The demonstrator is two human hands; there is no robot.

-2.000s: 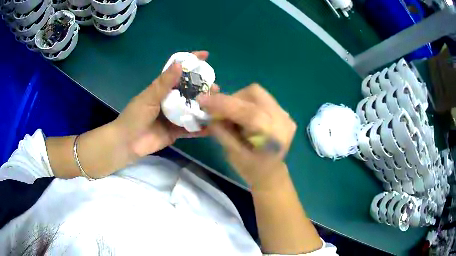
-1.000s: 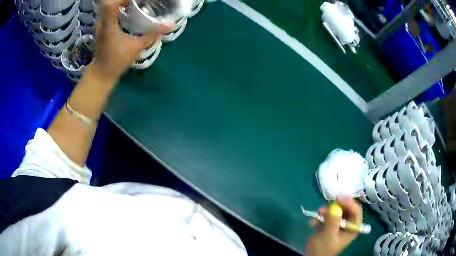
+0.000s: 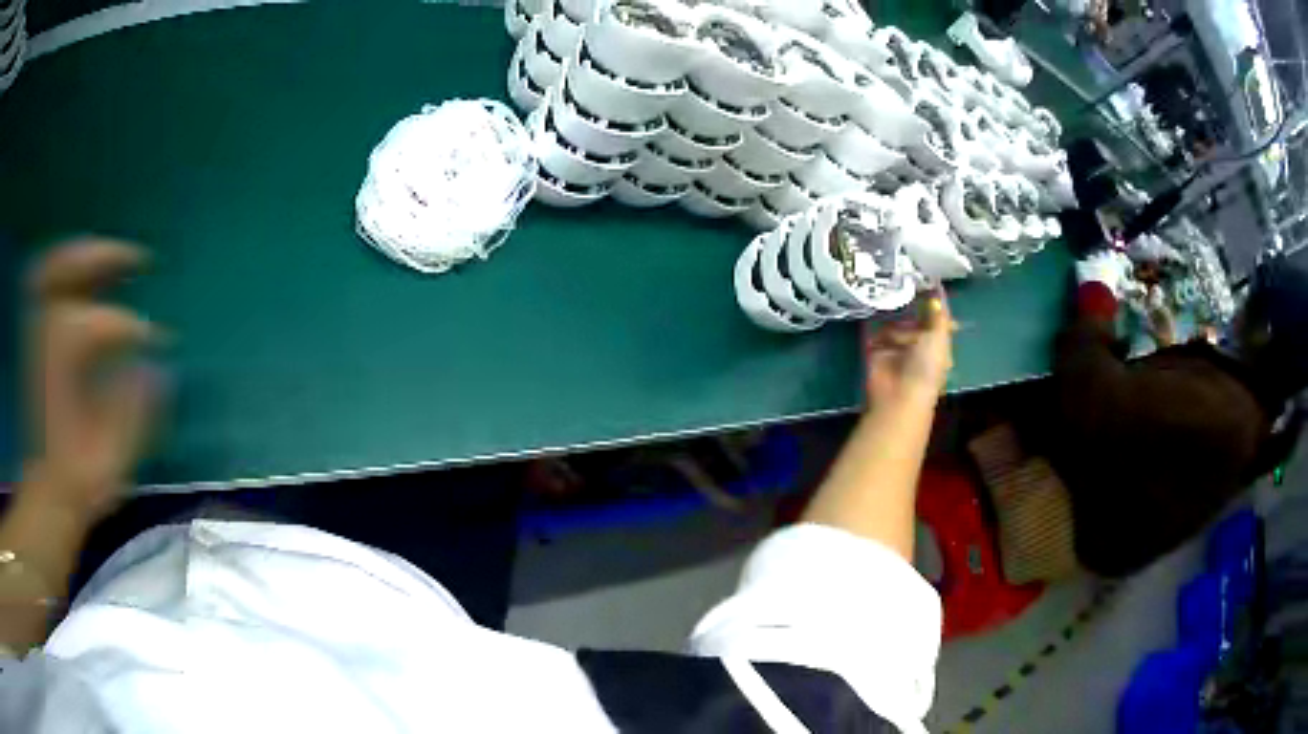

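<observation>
My left hand is at the far left, blurred, with its fingers apart and nothing seen in it. My right hand reaches up to the right end of a short row of nested white housings. The end housing faces right, with a circuit board showing inside. My fingertips are at its lower edge; whether they grip it is unclear. A small yellow spot and a thin pale tip show at my right fingers, too small to tell if the tool is held.
Tall stacked rows of white housings stand behind. A round bundle of white strands lies left of them on the green bench. At right, another person in dark clothes sits beside a red object. Blue bins are on the floor.
The view has swung right. My left hand no longer holds the white housing it carried toward the left stacks. My right hand has moved from beside the white bundle to the short housing row.
</observation>
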